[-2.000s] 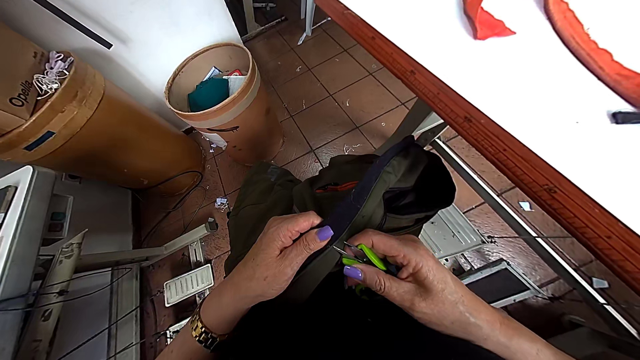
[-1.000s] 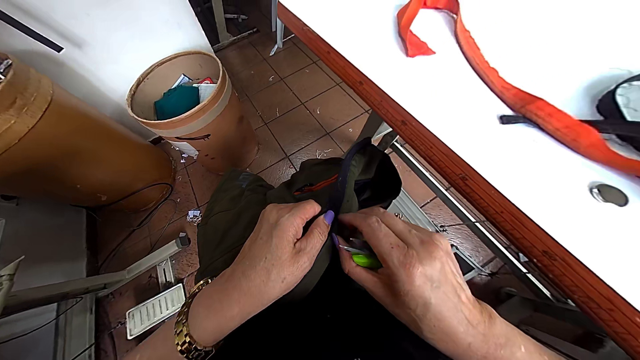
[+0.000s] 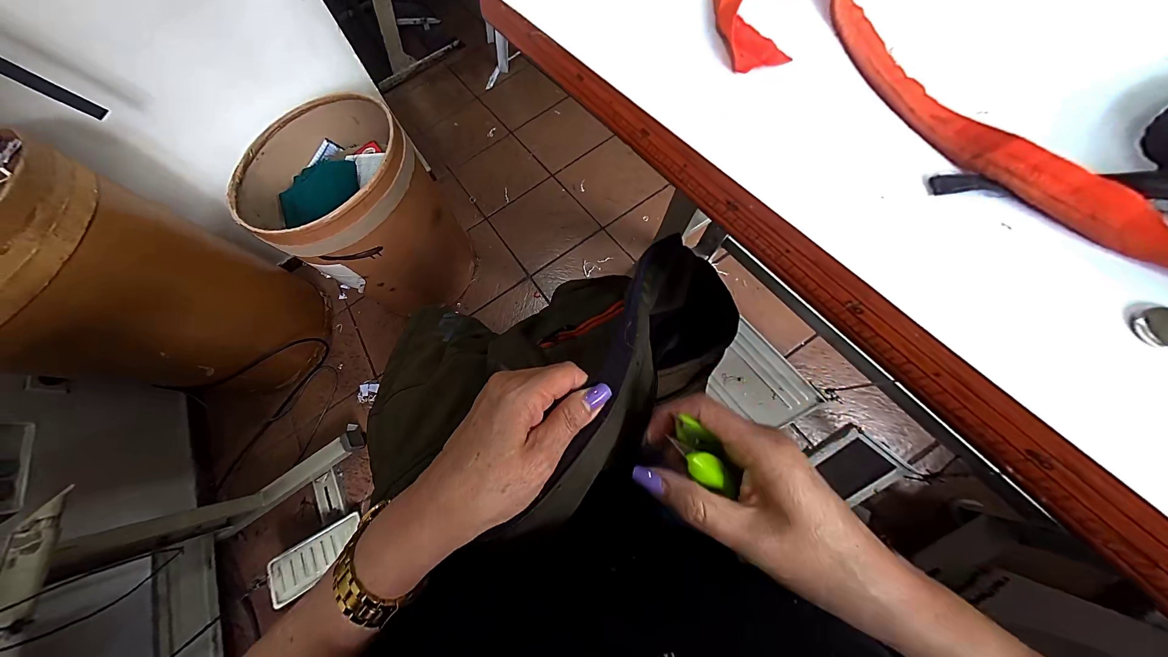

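A dark olive fabric garment (image 3: 438, 383) with an orange-red zipper hangs in front of me, its dark waistband-like edge running up toward the table. My left hand (image 3: 511, 447), a gold watch at the wrist, pinches that edge between thumb and fingers. Just right of the edge, my right hand (image 3: 739, 474) holds small bright green thread snips (image 3: 701, 461) in its palm and fingers. Their metal tip points toward the fabric. The garment's lower part merges with dark clothing on my lap.
A white table (image 3: 912, 274) with a red-brown edge stands at right, bearing an orange-red fabric strip (image 3: 995, 151), a black strap (image 3: 963, 182) and a round metal item (image 3: 1148, 324). Cardboard drums (image 3: 411, 219) stand at left on the tiled floor. Below are metal frames and a white pedal (image 3: 310, 557).
My right hand has drawn slightly away from the fabric edge, and the green snips show more fully than one second ago. My left hand keeps its pinch on the edge.
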